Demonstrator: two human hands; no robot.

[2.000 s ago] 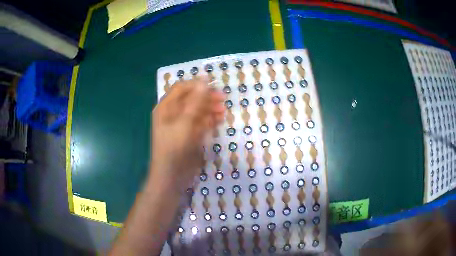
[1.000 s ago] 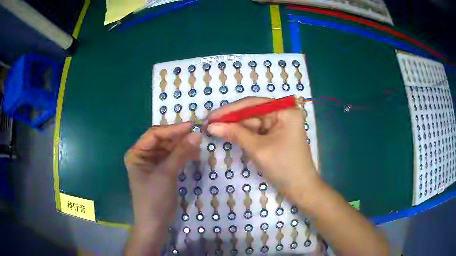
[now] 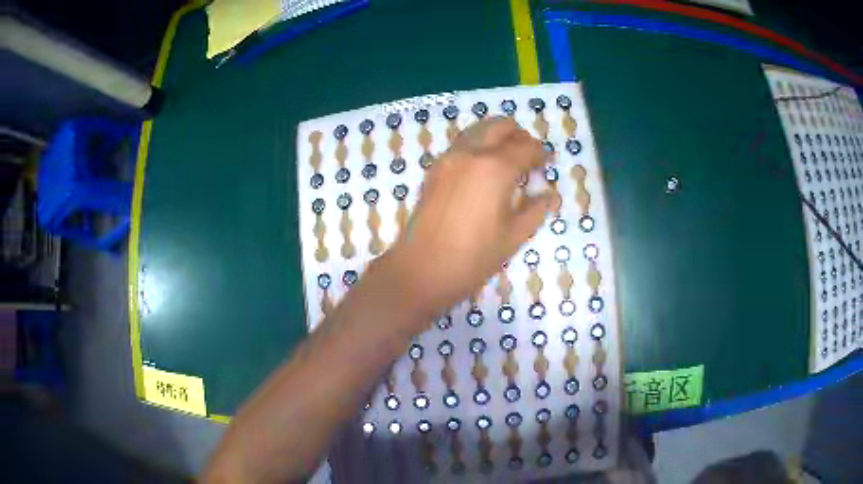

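Observation:
The white slotted tray lies flat on the green mat, with rows of tan dumbbell-shaped slots and small dark ringed discs at many slot ends. My left hand reaches over it from the lower left. Its thumb and fingers are spread around a disc near the upper right, which appears seated in the tray. Whether the fingertips touch or grip a disc is unclear. My hand and forearm hide the tray's middle and lower left. My right hand cannot be made out, and the red probe is not in view.
A single shiny unit lies on the mat right of the tray. Another loaded tray is at the right edge, with a thin dark lead across it. Yellow paper lies at the far left. A blue stool stands on the floor at left.
One second ago both hands met over the tray, the right one holding the red probe. Now my right hand and probe have left, and my left hand has moved to the tray's upper right.

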